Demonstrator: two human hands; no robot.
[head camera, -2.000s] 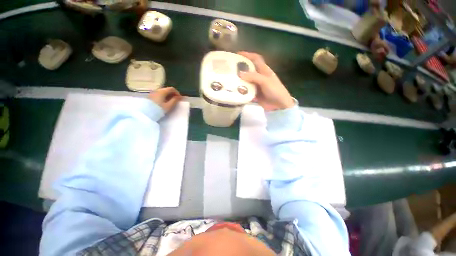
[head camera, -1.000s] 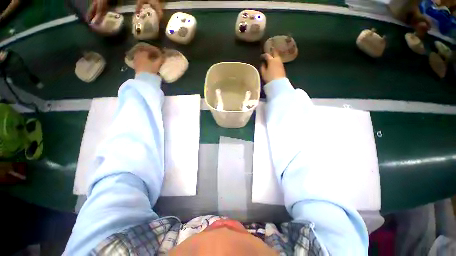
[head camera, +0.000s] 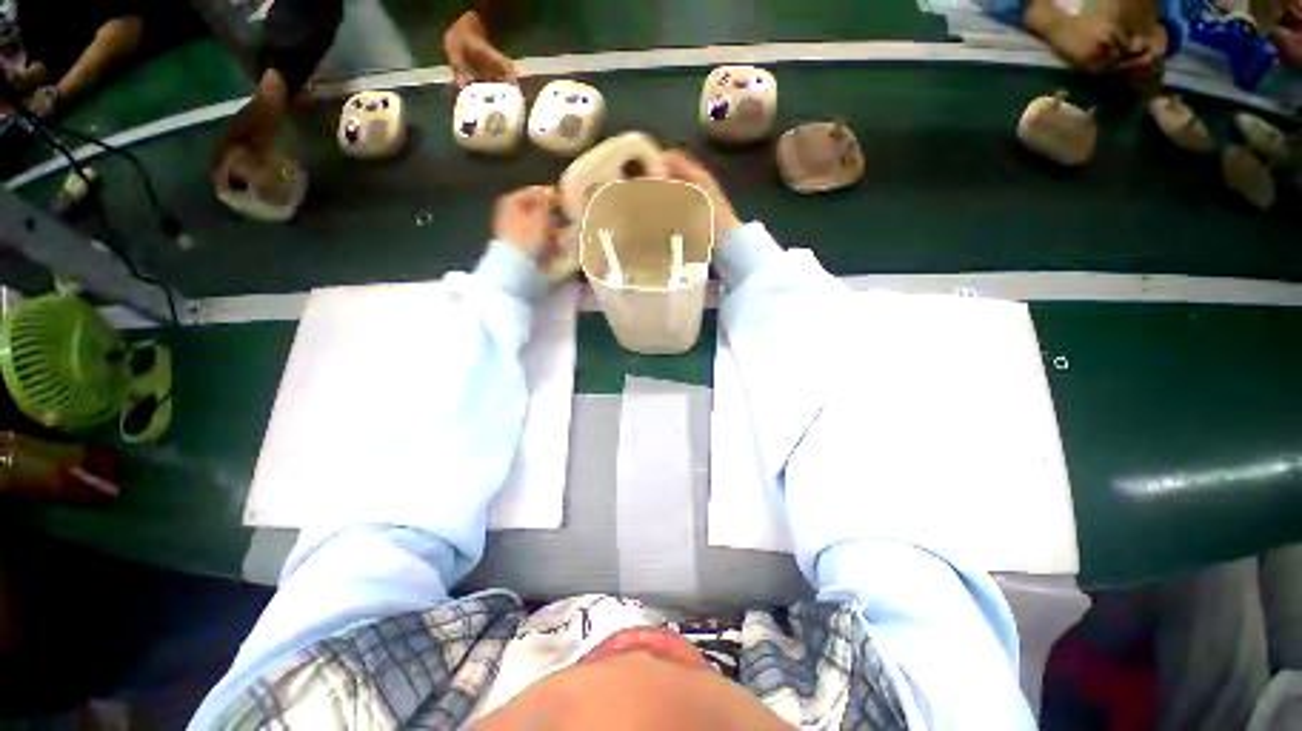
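The cream housing (head camera: 654, 317) stands upright before me at the belt's near rail, its mouth open and two white posts inside. Just behind it a cream cover (head camera: 601, 162) is held tilted, partly hidden by the housing's rim. My right hand (head camera: 691, 183) grips the cover's right side. My left hand (head camera: 531, 220) is at the left, by the cover and a second pale part below it; the fingers are blurred, so its hold is unclear.
Face covers (head camera: 567, 117) lie in a row on the green belt (head camera: 942, 214). An underside-up cover (head camera: 820, 156) lies right of my hands. Other people's hands (head camera: 254, 140) reach in at the back. White pads (head camera: 914, 414) lie under my forearms. A green fan (head camera: 64, 360) stands left.
Both hands have come together behind the housing; the left moved right, the right moved left. A cover is now held there. Another person's hand holds a cover at the far left.
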